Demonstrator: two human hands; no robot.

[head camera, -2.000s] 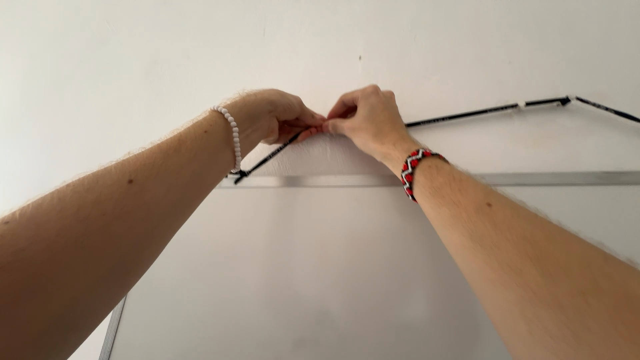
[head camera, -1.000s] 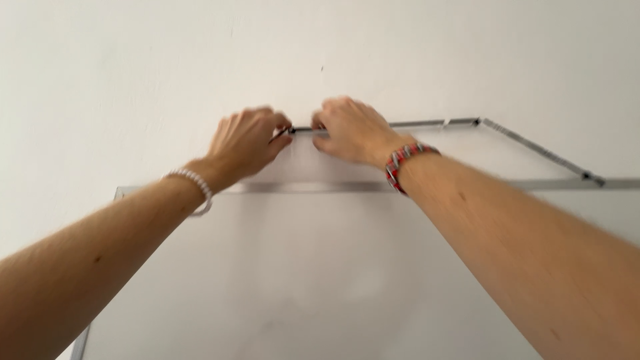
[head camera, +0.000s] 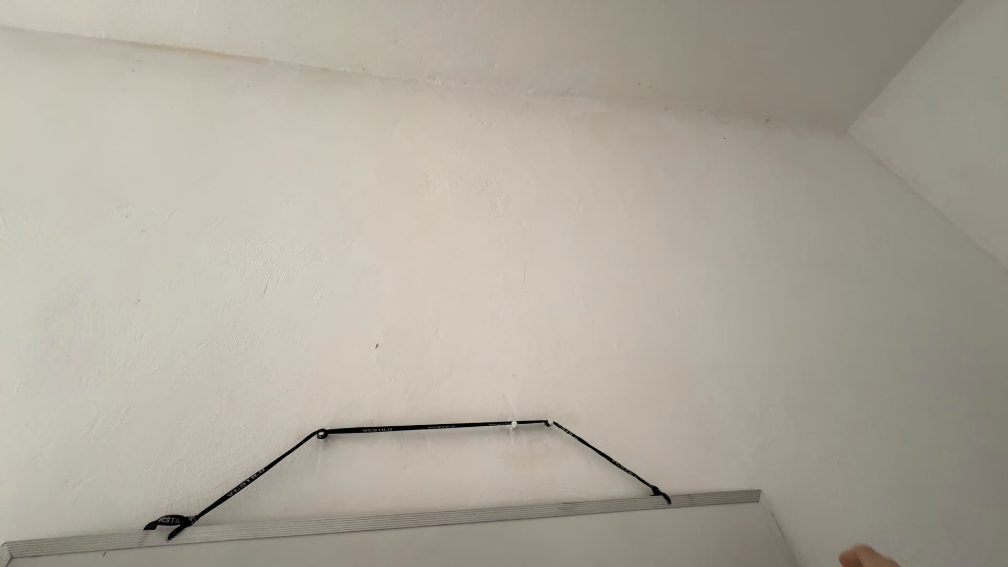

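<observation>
A black printed strap (head camera: pixel 441 427) runs in a shallow arch above the whiteboard's ribbed metal frame (head camera: pixel 409 518). Its two ends are knotted at the frame, the left one with a loose loop (head camera: pixel 172 521). Up on the wall the strap bends over a fixing at the left corner (head camera: pixel 322 434) and another at the right (head camera: pixel 549 423); a small white peg (head camera: pixel 513 425) shows near the right one. Part of one bare hand (head camera: pixel 866 557) shows at the bottom right edge, away from the strap; which hand it is, and its fingers' state, I cannot tell.
The white plaster wall (head camera: pixel 472 260) is uneven, with a small dark mark (head camera: pixel 376 346) above the strap. Higher up it meets the ceiling (head camera: pixel 551 39), and a wall corner lies at the right. Below the frame is the whiteboard's pale surface (head camera: pixel 472 550).
Both hands were at the strap's left part a second ago and have let go of it. The strap now bends at an upper left point. The view has tilted up.
</observation>
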